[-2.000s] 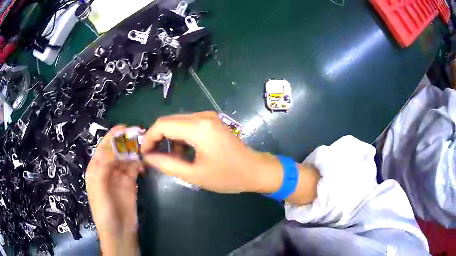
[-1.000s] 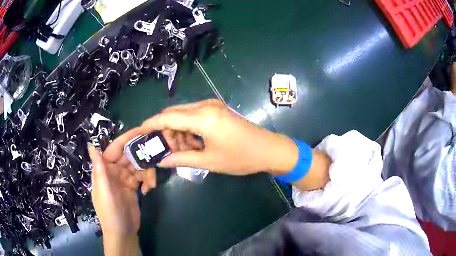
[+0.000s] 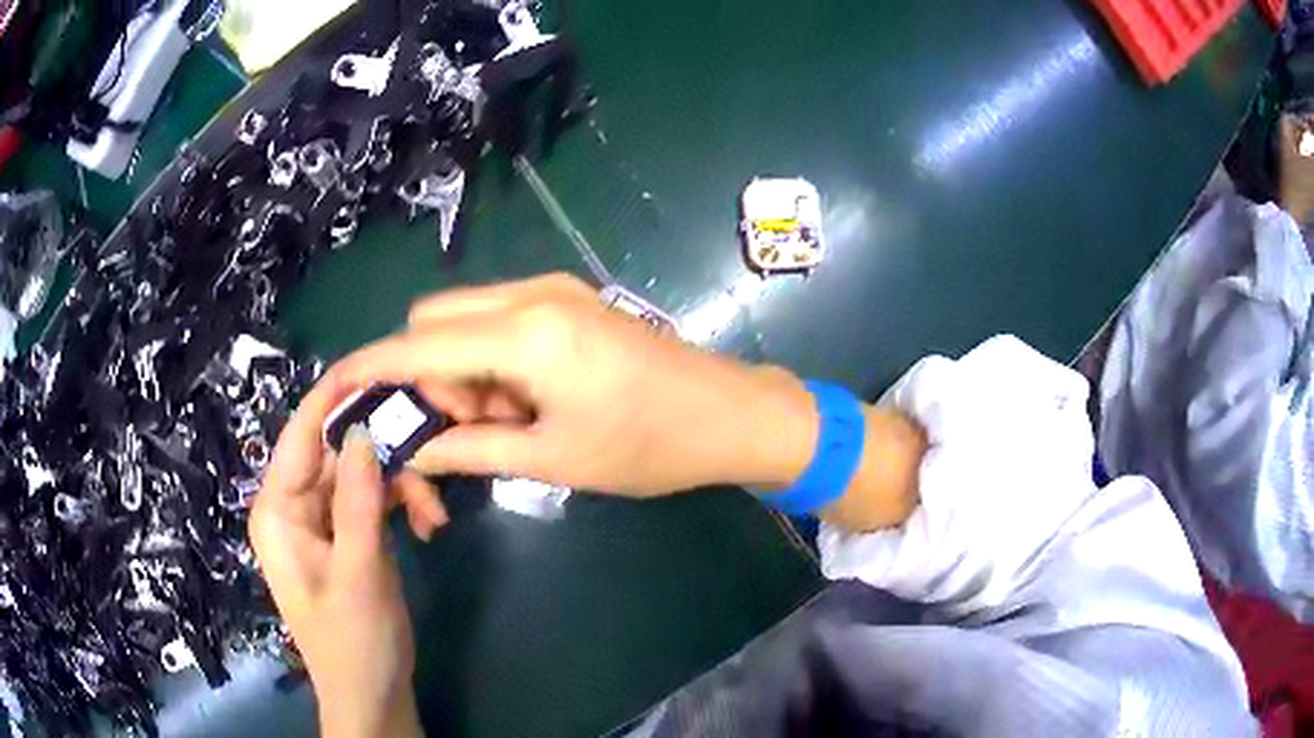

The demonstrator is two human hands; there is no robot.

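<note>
A smartwatch [image 3: 386, 424] with a black screen and a white patch is held between my two hands. My left hand [image 3: 329, 519] grips it from the left, its thumb on the lower edge. My right hand [image 3: 555, 389], with a blue wrist band [image 3: 832, 450], touches its right side with the fingertips. An open watch case [image 3: 783, 227] with white and yellow insides lies on the dark green bench. Another case [image 3: 636, 307] shows partly behind my right hand. A small whitish item [image 3: 530, 498] lies below my right hand, partly hidden.
A large heap of black and silver spring clips [image 3: 159, 418] covers the left. A white power strip [image 3: 133, 90] and a yellow sheet [image 3: 277, 29] are beyond it. A red plastic tray [image 3: 1164, 35] is at the far right. A person's pale sleeve [image 3: 1208, 375] is at the right.
The open yellow inside of the held case showed earlier; now a black screen covers it. My left thumb has closed onto the watch. The view has shifted slightly.
</note>
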